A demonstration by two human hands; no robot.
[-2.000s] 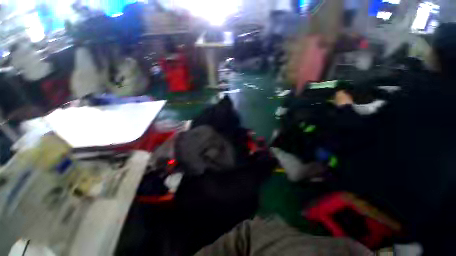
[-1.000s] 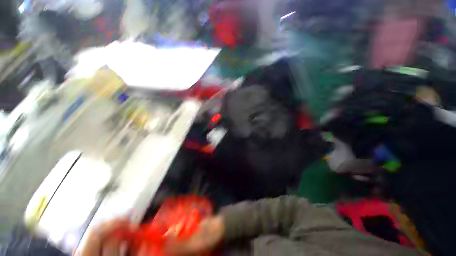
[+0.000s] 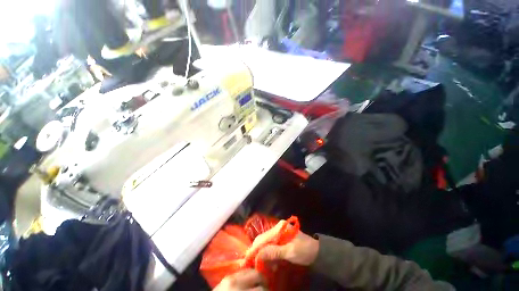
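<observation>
A red plastic bag (image 3: 227, 253) is scrunched up at the lower middle, in front of the table edge. My right hand (image 3: 296, 250) grips its gathered top, with a grey-brown sleeve behind it. My left hand (image 3: 242, 281) holds the bag lower down and is cut off by the bottom edge. The cream-white JACK lockstitch machine (image 3: 171, 128) stands on the table. A black garment piece (image 3: 79, 258) is heaped at its needle end, and a narrow black strip (image 3: 165, 261) hangs over the table edge. Thread snips (image 3: 201, 183) lie on the machine bed.
A large dark garment pile (image 3: 381, 187), with a grey piece (image 3: 373, 139) on top, lies right of the table. A white tabletop (image 3: 279, 68) stands behind the machine. Green floor (image 3: 466, 113) shows at the right. A small red light (image 3: 320, 141) glows by the table's right end.
The view has swung left and down, bringing the machine and black cloth into sight. Both hands and the red bag show more clearly; two seconds ago neither hand was visible.
</observation>
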